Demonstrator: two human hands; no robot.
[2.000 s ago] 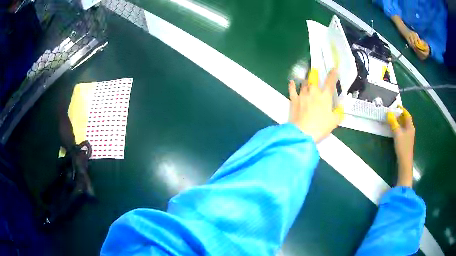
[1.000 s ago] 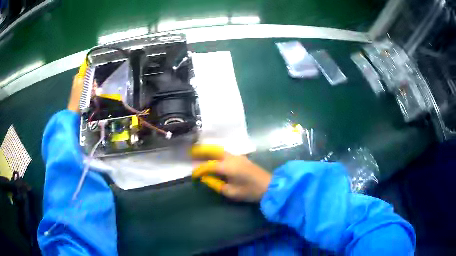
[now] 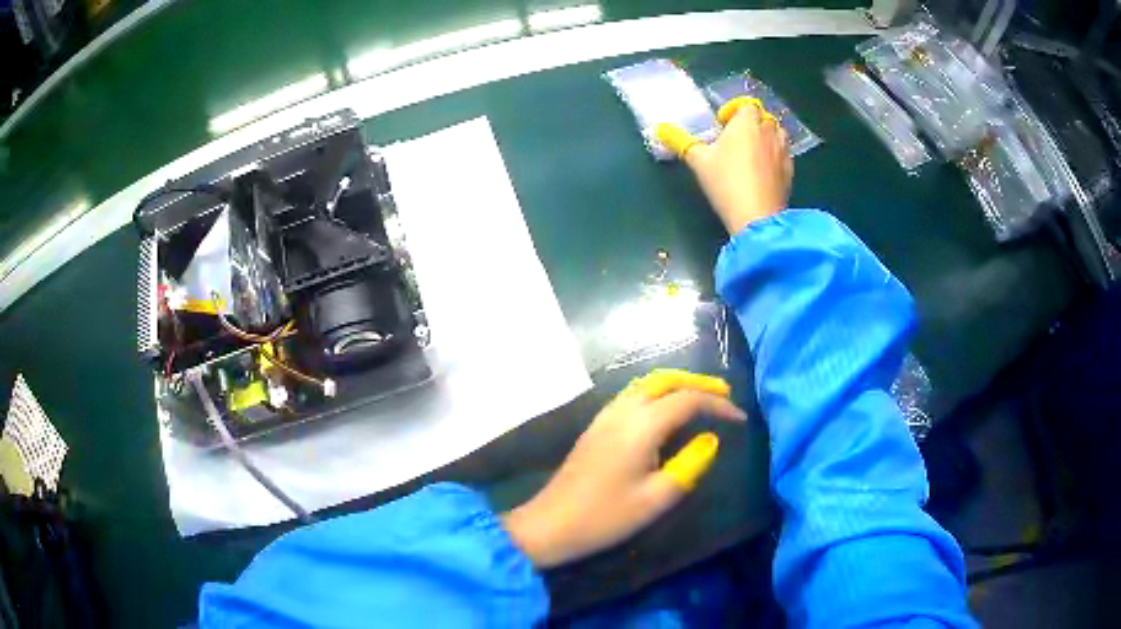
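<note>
The open projector unit [image 3: 289, 277] lies on a white foam sheet [image 3: 492, 307] at left, with its round black lens [image 3: 354, 326], wire leads and small board showing. My right hand [image 3: 744, 160], with yellow finger cots, is at two piles of pale clear panes [image 3: 664, 98] at the upper right. Its fingertips touch the piles; whether a pane is gripped cannot be told. My left hand [image 3: 627, 455] is over the bench right of the foam's lower edge, thumb and fingers apart, holding nothing.
Clear plastic bags [image 3: 983, 123] lie at the far right. Shiny film scraps [image 3: 652, 322] with tiny orange bits lie mid-bench. A label sheet [image 3: 33, 436] is at the left edge. A white rail [image 3: 455, 55] runs along the back. A pale cable [image 3: 264, 477] trails from the unit.
The unit is on the bench on its foam and both hands have left it. My right hand has moved up to the panes. My left hand has come across to the right.
</note>
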